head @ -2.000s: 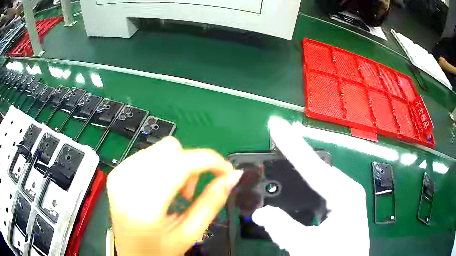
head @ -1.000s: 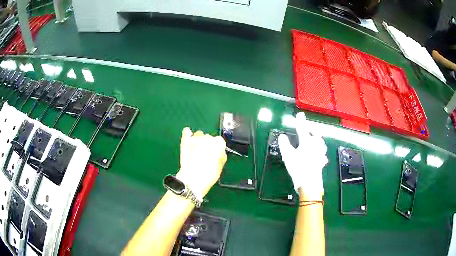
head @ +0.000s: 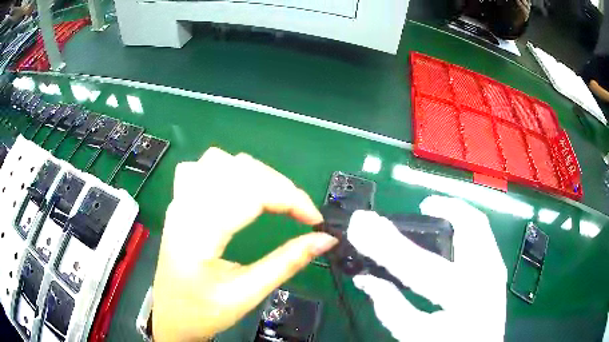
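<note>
A black phone housing (head: 431, 235) is held above the green surface, close to the camera. My right hand (head: 434, 274), in a white glove, grips it with the thumb and fingers across its body. My bare left hand (head: 234, 247) has its thumb and index finger closed at the housing's camera end. The fingertips blur into a dark edge there, and I cannot tell whether a small part is between them. Another housing (head: 352, 189) lies just behind. One more (head: 292, 319) lies at the bottom, partly cut off. The gloved hand hides much of the held housing.
A white tray (head: 110, 230) with black housings is at the left, above a red edge (head: 120, 280). A row of housings (head: 147, 155) lies behind it. A red divided tray (head: 491, 127) is at the back right. A single housing (head: 531, 260) lies at the right. A person's arm shows at the far right.
Both hands have come up closer to the camera. A second ago my gloved hand was over a housing on the green surface; now it holds one raised. My left fingertips have moved to its camera end.
</note>
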